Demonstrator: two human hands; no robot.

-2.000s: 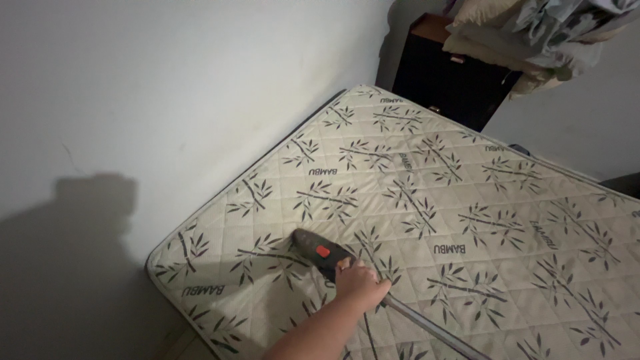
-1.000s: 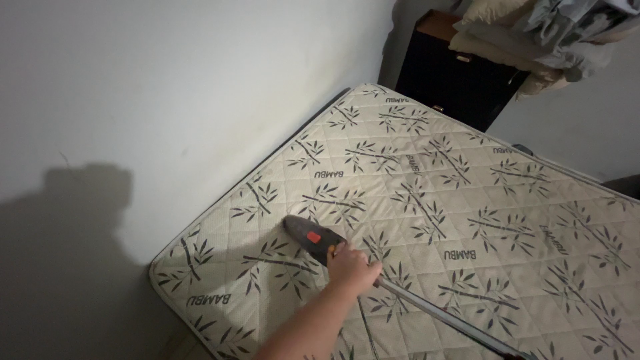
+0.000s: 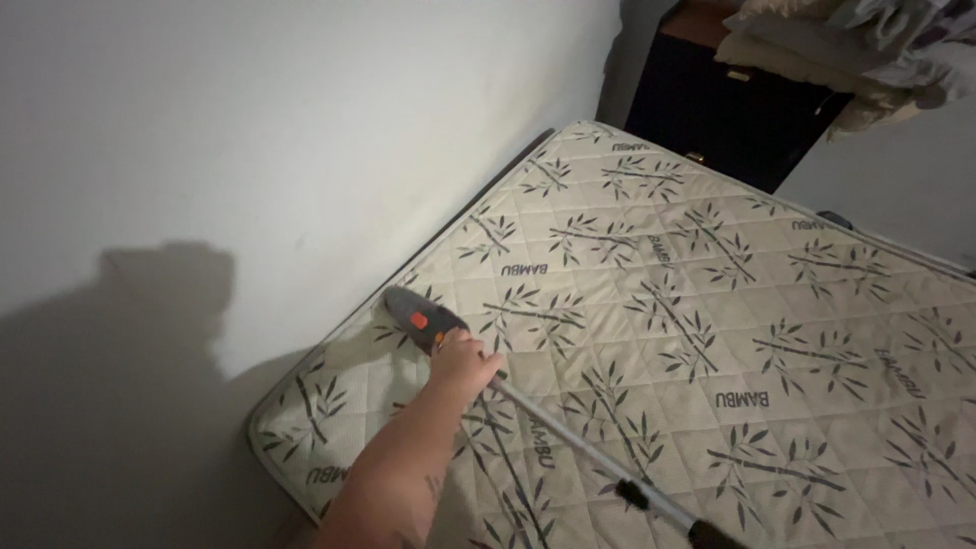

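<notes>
My left hand [image 3: 465, 362] reaches in from the bottom and grips the neck of a dark grey vacuum cleaner floor head [image 3: 412, 309]. The head has a red-orange part on top and lies on a quilted mattress [image 3: 686, 320] with a bamboo-leaf print, its tip close to the mattress edge by the wall. From behind the hand a metal vacuum tube [image 3: 579, 442] runs down to the right, with a black clip [image 3: 631, 494] on it and a dark section at the frame's bottom. My right hand is out of view.
A pale wall [image 3: 305, 152] runs along the mattress's left side, with a shadow on it. Beyond the far corner stands a black drawer cabinet [image 3: 717, 107] with a brown top, and piled fabrics [image 3: 839, 46] hang over it.
Gripped by my left hand, the floor head has moved up and left across the mattress, from farther in on the print to near the wall-side edge.
</notes>
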